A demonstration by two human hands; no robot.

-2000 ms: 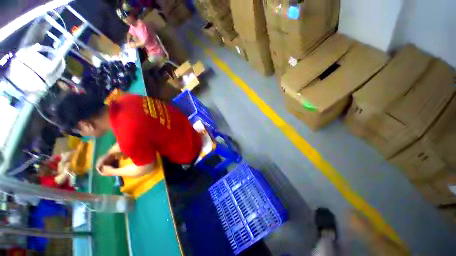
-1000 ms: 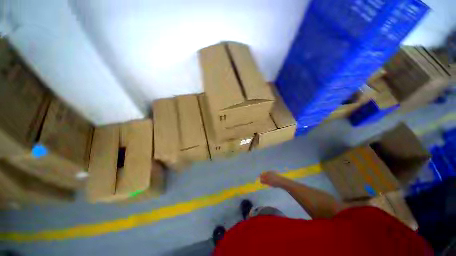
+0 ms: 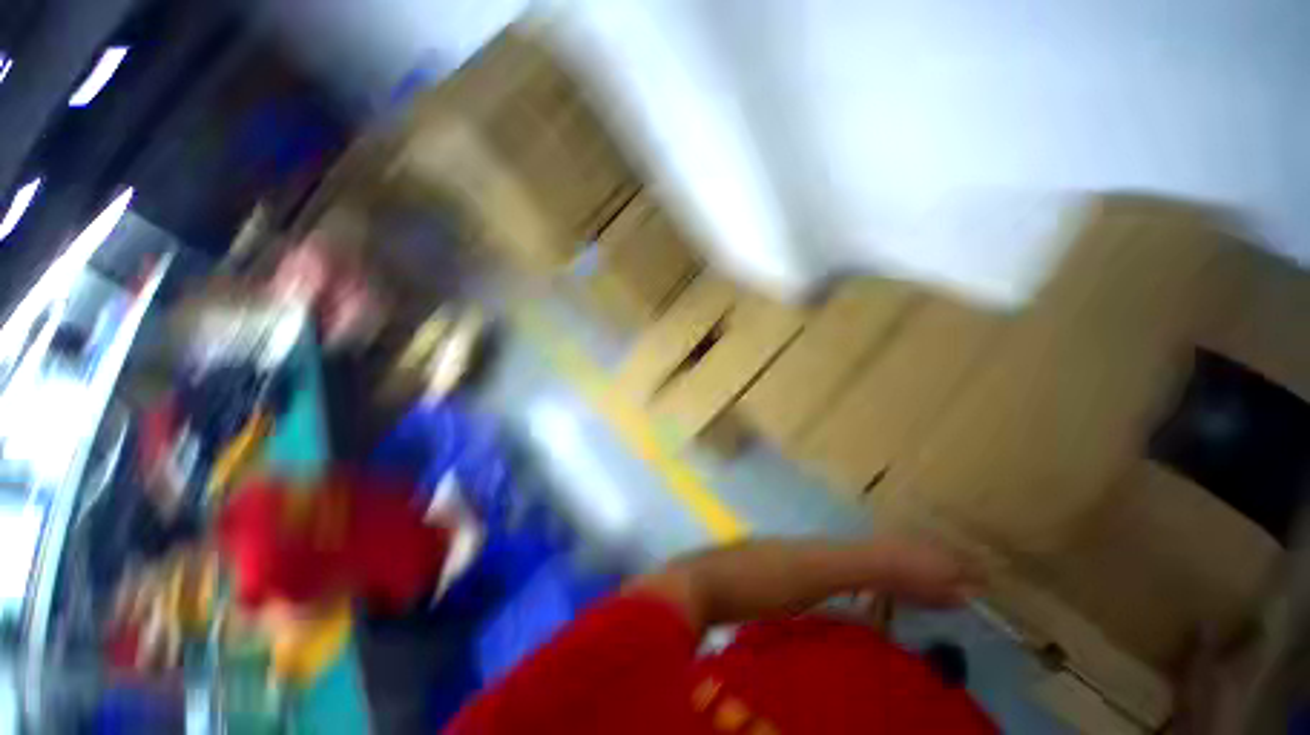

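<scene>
My left hand (image 3: 937, 570) reaches right from a red sleeve at the bottom of the view. It is blurred, its fingers cannot be made out, and no held object shows. A faint brownish shape at the lower right edge may be my right hand, but it is too blurred to be sure. Large cardboard cartons (image 3: 1006, 388) stand in front of and beyond the left hand. A dark opening or patch shows on the carton at the right.
A yellow floor line (image 3: 668, 467) runs along the grey aisle. Blurred blue crates (image 3: 539, 618) and a red-shirted person (image 3: 338, 539) at the teal bench (image 3: 299, 417) are on the left. A person in pink (image 3: 328, 280) is farther back. A white wall (image 3: 920, 129) rises behind the cartons.
The view has swung so that the bench and workers are again at the left. The cartons at the right look larger. The left arm now shows; one second ago the right arm was extended.
</scene>
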